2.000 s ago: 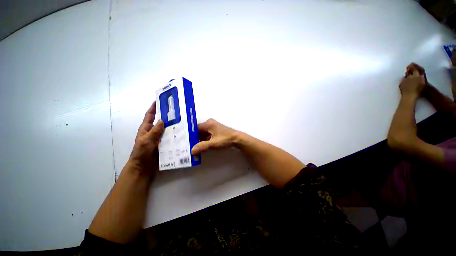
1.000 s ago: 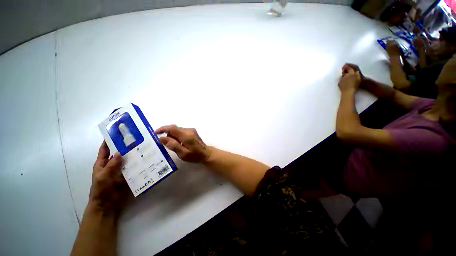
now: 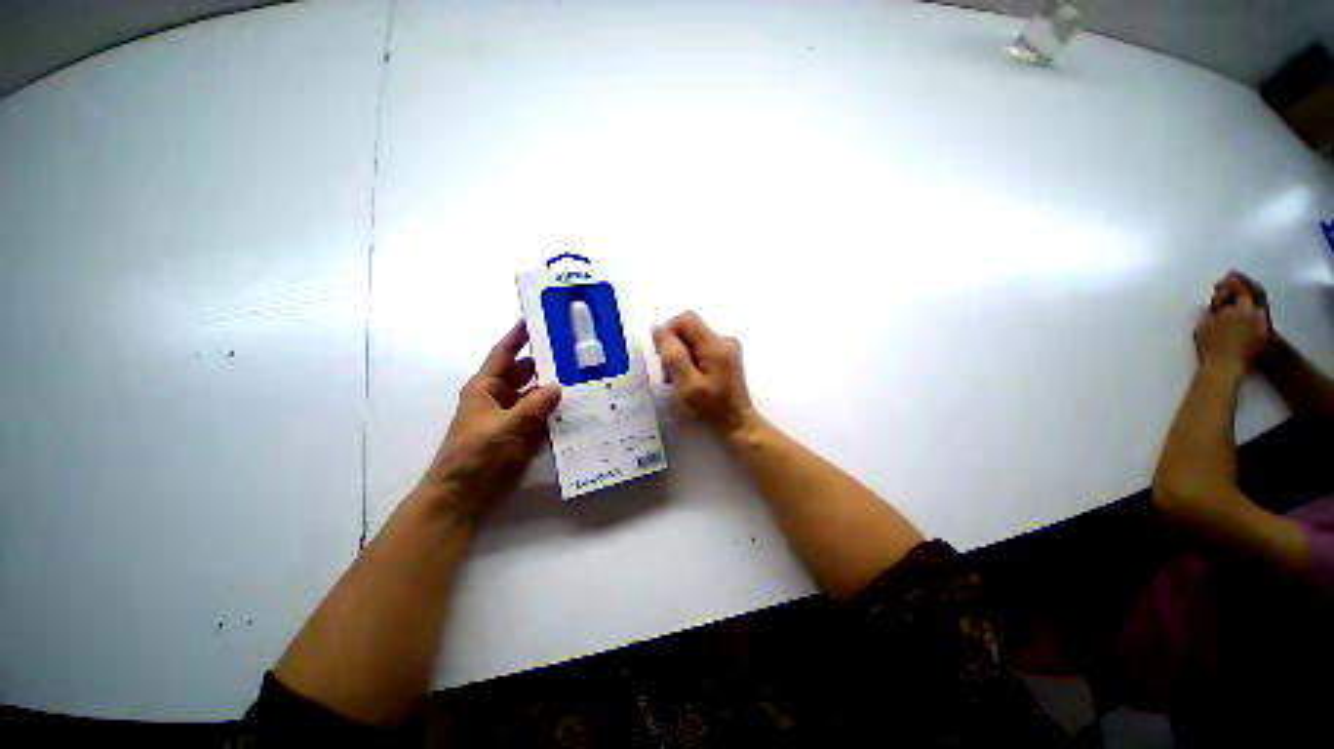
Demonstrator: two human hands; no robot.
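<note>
A slim white retail box [image 3: 597, 424] is held above the white table, its face towards me. The face has a blue panel with a pale plug-like picture, a blue-edged hang tab at the top, and small print and a barcode at the lower end. My left hand [image 3: 502, 429] grips the box by its left side, the thumb on the face. My right hand [image 3: 702, 369] is just right of the box with its fingers curled in; whether a fingertip touches the box edge cannot be told.
The white table [image 3: 878, 337] has a seam line left of my left arm. A clear bottle or cup [image 3: 1045, 32] stands near the back wall. At the right another person's clasped hands [image 3: 1235, 319] rest at the table, with a pink sleeve below. A blue item shows at the right rim.
The box has turned more upright and face-on, so its blue right side no longer shows. My right hand's fingers have curled in. The view has swung left.
</note>
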